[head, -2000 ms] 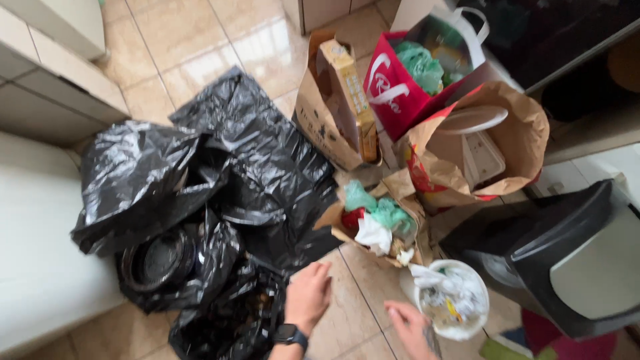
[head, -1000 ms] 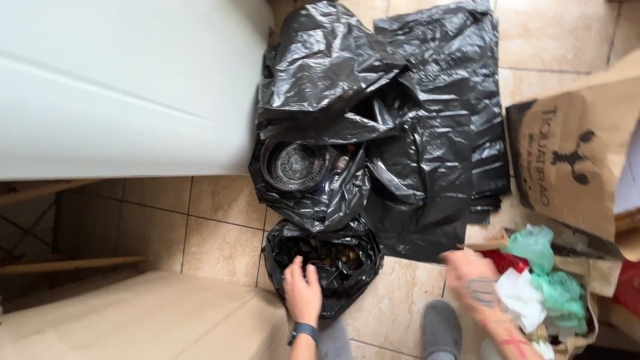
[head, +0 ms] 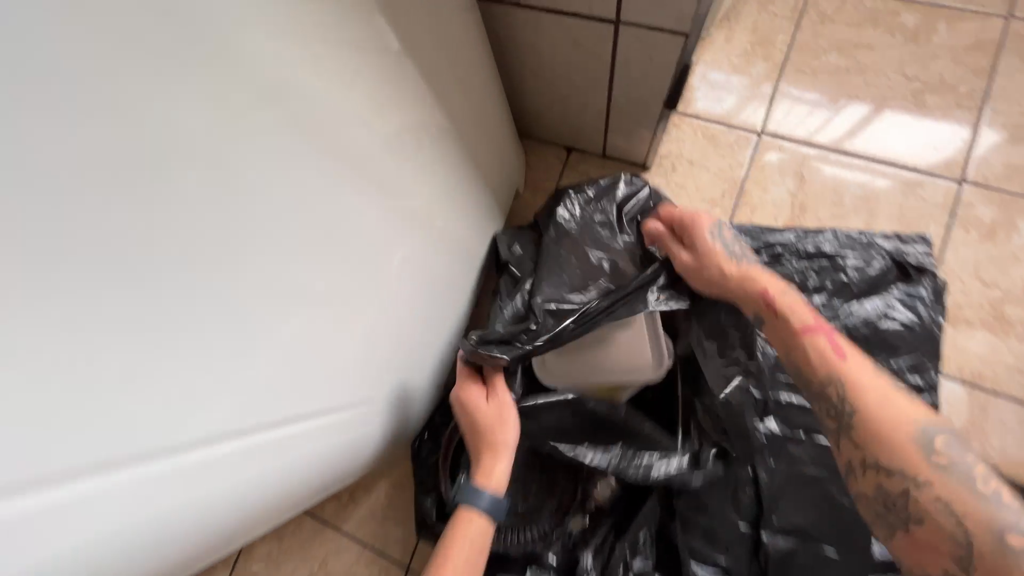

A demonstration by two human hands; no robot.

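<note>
A black plastic garbage bag (head: 592, 240) stands beside the white appliance, its mouth partly pulled up. My left hand (head: 486, 408), with a dark band on its wrist, grips the bag's rim at the near left. My right hand (head: 688, 244) holds the same bag at its upper right, some fingertips hidden by the plastic. Between the hands, under the raised plastic, a whitish plastic container (head: 608, 356) shows inside the bag. Nearer to me, another black bag holds a dark ribbed round item (head: 520, 536), blurred and partly covered.
The large white appliance (head: 224, 240) fills the left side, close to my left hand. More black plastic (head: 848, 312) lies flat at the right, under my right forearm. A tiled wall base (head: 560, 80) stands behind the bags, and beige floor tiles (head: 864, 160) reach to the upper right.
Both hands have moved to the covered black bag and taken hold of its rim. Its mouth now shows a whitish container. The view has come closer, and the paper bags are out of view.
</note>
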